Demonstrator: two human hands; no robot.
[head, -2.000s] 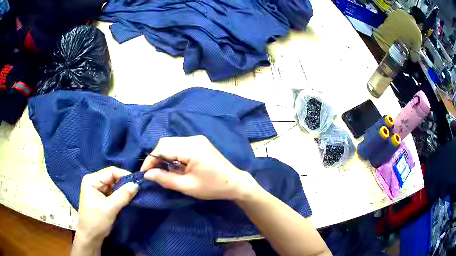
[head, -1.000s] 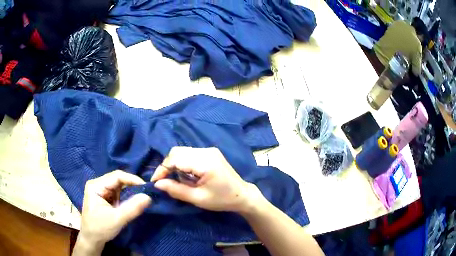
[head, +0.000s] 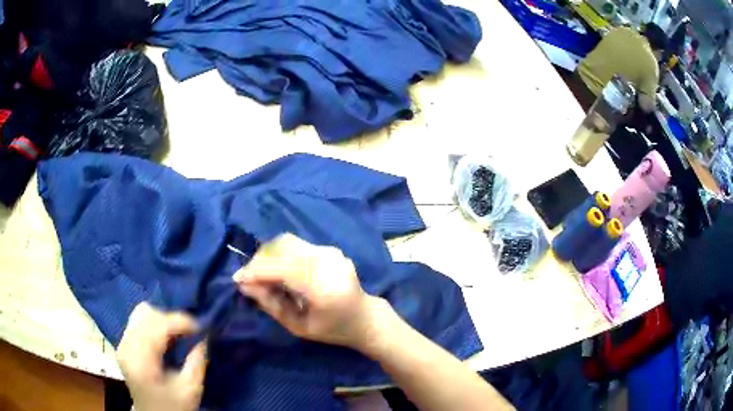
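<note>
A navy garment with fine ribbed texture (head: 321, 193) lies spread on the pale table under both hands. My left hand (head: 161, 353) is blurred at its near left part, with garment cloth between thumb and fingers. My right hand (head: 309, 285) is above the garment's middle, fingertips pinched on a needle (head: 239, 252), a thin silver glint at the fingertips. A small dark tool (head: 296, 299) shows in the right palm, blurred. No thread or snap can be made out.
Two clear bags of tiny black pieces (head: 483, 189), a black phone (head: 558, 198), navy thread cones (head: 585, 233), a pink packet (head: 615, 277), a pink bottle-like item (head: 640, 187) and a clear bottle (head: 601, 123) stand or lie right. Navy garments (head: 321, 64) lie beyond, a black plastic bag (head: 120, 104) left. A person (head: 619, 64) is far right.
My hands have moved apart; the left has gone down and left, the right has lifted slightly off the cloth edge. The needle glint now shows. The whole view has shifted a little.
</note>
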